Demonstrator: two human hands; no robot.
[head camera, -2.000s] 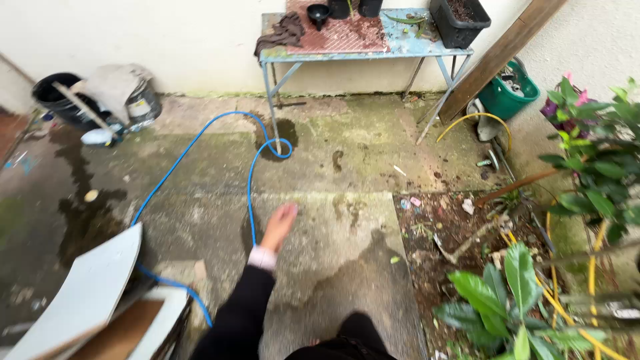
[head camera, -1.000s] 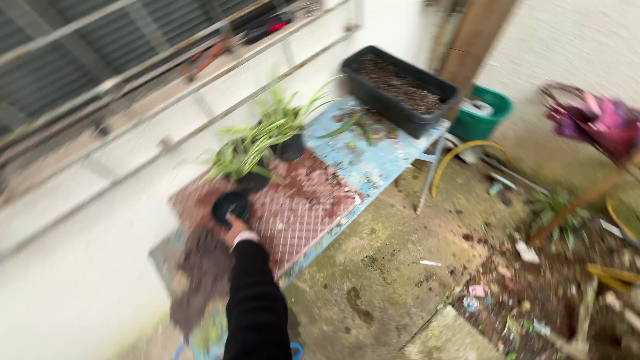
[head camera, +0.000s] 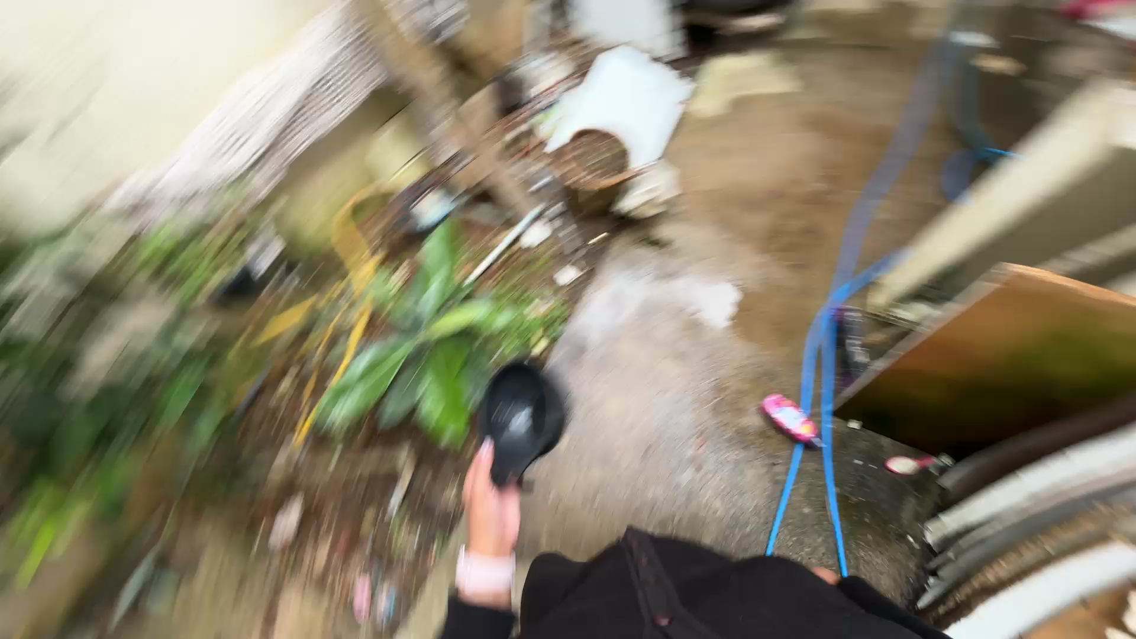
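My left hand (head camera: 493, 506), with a pale band at the wrist, holds a black plastic scoop or small cup (head camera: 521, 417) by its handle, its round bowl turned up. It is held above the boundary between the planted soil and the concrete path, with broad green leaves (head camera: 444, 373) just to its left. Only a small piece of my right hand (head camera: 825, 575) shows at the bottom edge, beside the dark clothing, so its fingers and anything in them are hidden. Much of the view is blurred.
A blue hose (head camera: 825, 355) runs along the wet concrete path (head camera: 657, 444), with a pink bottle (head camera: 790, 419) by it. Stacked boards (head camera: 1003, 355) lean at the right. A yellow hose (head camera: 351, 355) crosses the plants at the left. A broken white piece (head camera: 621, 102) lies among debris ahead.
The view has swung from the blue table to the path and plants. My left hand, empty two seconds ago and at the black scoop on the table one second ago, now holds it away from there.
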